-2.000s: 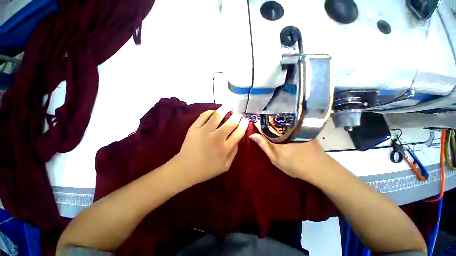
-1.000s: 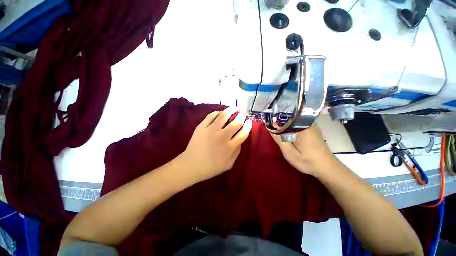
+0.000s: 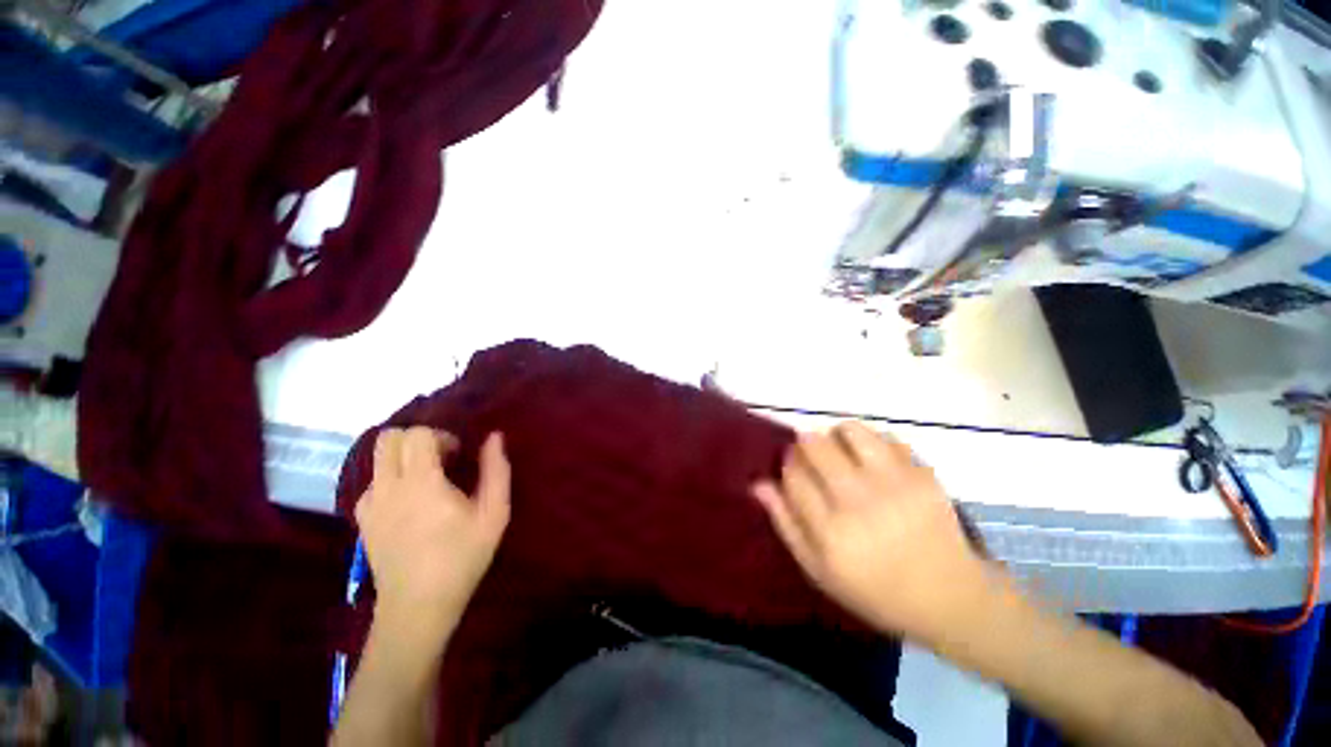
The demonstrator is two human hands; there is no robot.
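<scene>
A dark red garment piece (image 3: 628,467) lies over the table's front edge and hangs onto my grey-clothed lap. My left hand (image 3: 434,511) is on its left side, with thumb and fingers pinching a fold of the cloth. My right hand (image 3: 864,523) grips its right end, fingers curled over the cloth and slightly blurred. The white sewing machine head (image 3: 1080,161) stands at the upper right. Its needle area is blurred, and the cloth lies in front and to the left of it, apart from it.
A long maroon garment pile (image 3: 190,321) runs down the table's left side. A flat black rectangle (image 3: 1109,362), snips (image 3: 1198,458), a blue and orange tool (image 3: 1241,504) and an orange cord (image 3: 1317,533) lie at right. The grey ruler strip (image 3: 1080,543) follows the front edge.
The garment piece has come away from the needle area toward me. My left hand has moved left and down, my right hand down. The view has shifted, so the machine sits farther right.
</scene>
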